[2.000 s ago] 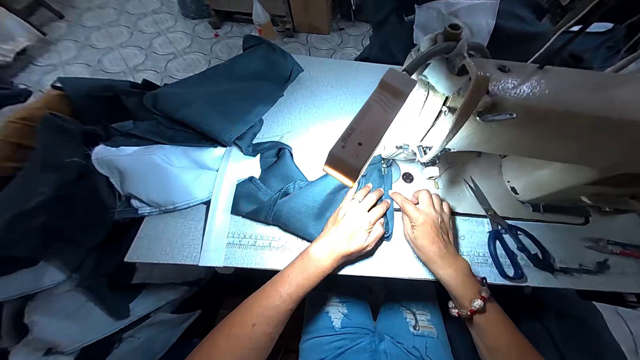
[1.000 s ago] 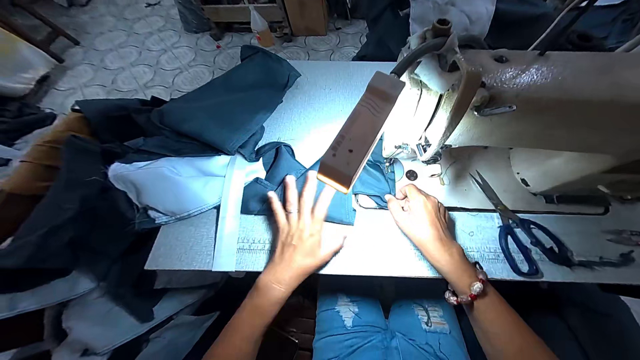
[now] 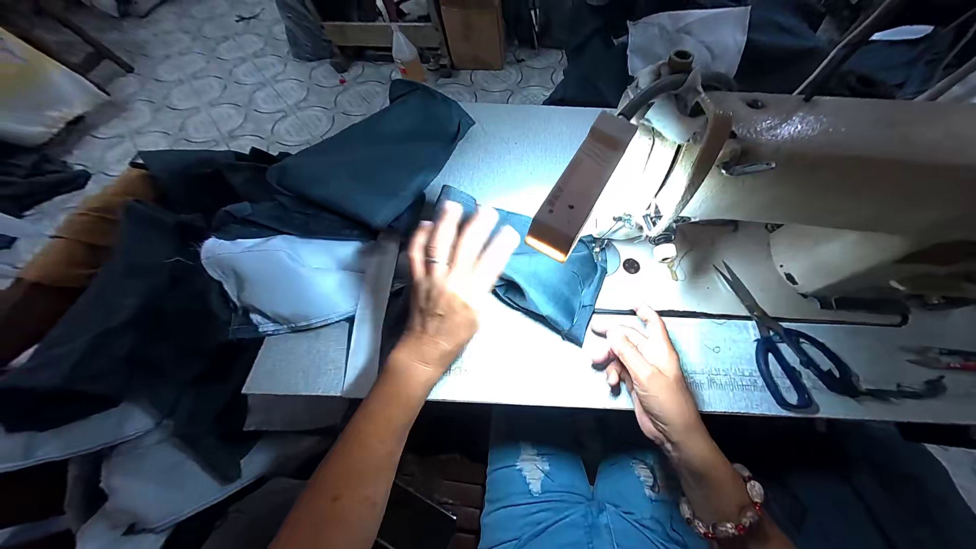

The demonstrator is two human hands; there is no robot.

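Observation:
A dark blue-green fabric piece lies folded on the sewing table, its right end close to the presser foot of a sewing machine. My left hand, blurred, is spread over the left part of this fabric; whether it touches is unclear. Just right of the fabric's lower corner is my right hand, fingers loosely curled and apart, nothing seen in them. A lamp lights the spot and hides part of the cloth. Blue-handled scissors lie half open on the table, right of my right hand.
Dark garments and a pale cloth piece are heaped on the table's left side and hang over its edge. Small tools with red handles lie at the far right. A printed ruler scale runs along the front edge.
My left hand has moved off the cloth near the presser foot to the left. My right hand has drawn back toward the front edge. The cloth's lower edge has shifted.

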